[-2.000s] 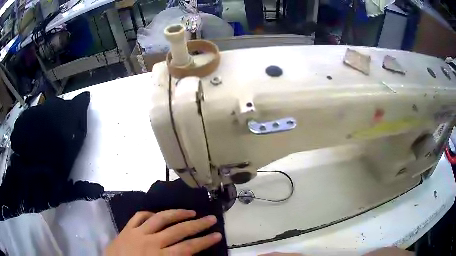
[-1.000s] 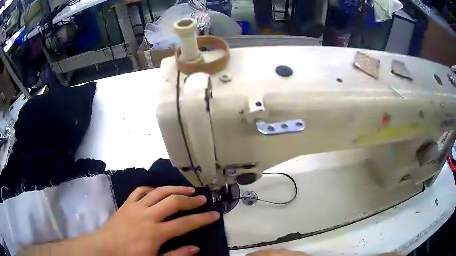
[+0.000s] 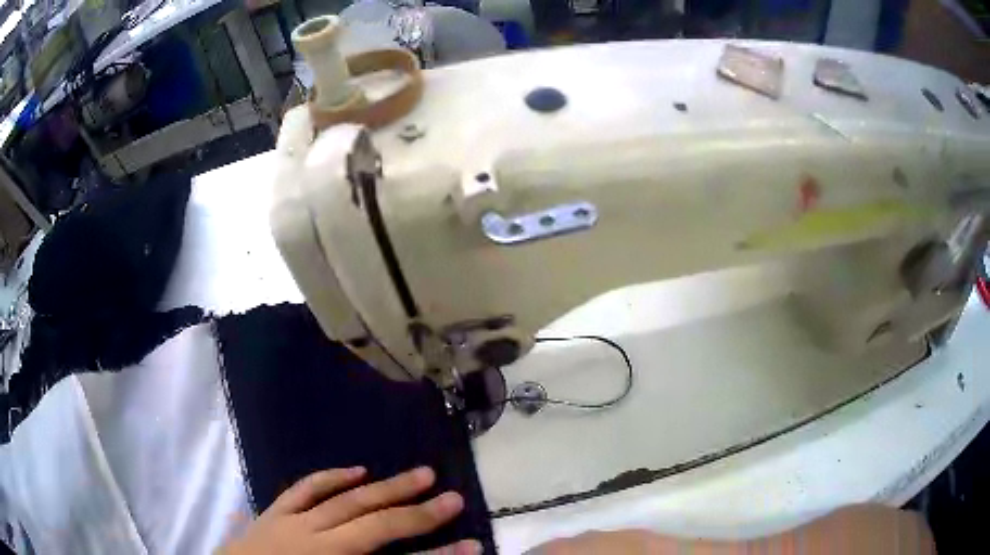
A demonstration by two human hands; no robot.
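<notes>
A black fabric panel (image 3: pixel 326 407) lies flat left of the needle, its right edge at the presser foot (image 3: pixel 452 399). White fabric (image 3: pixel 163 434) adjoins its left side along a frayed seam. My left hand (image 3: pixel 353 520) lies on the lower part of the black panel with fingers spread, palm cut off by the bottom edge. My right hand or forearm (image 3: pixel 738 533) shows as a blurred strip at the bottom edge; its fingers are not visible. The cream sewing machine (image 3: pixel 651 206) stands above the work.
More black cloth (image 3: pixel 109 255) is bunched on the white table (image 3: pixel 239 244) at the left. A black cord loop (image 3: pixel 626 374) lies on the machine bed (image 3: pixel 706 401) right of the needle. A cream post (image 3: pixel 320 54) with a tan ring stands on the head. Other tables are behind.
The view has shifted, with the machine higher and further left. My left hand is lower and farther from the foot, exposing more black panel. More of my right hand or forearm shows.
</notes>
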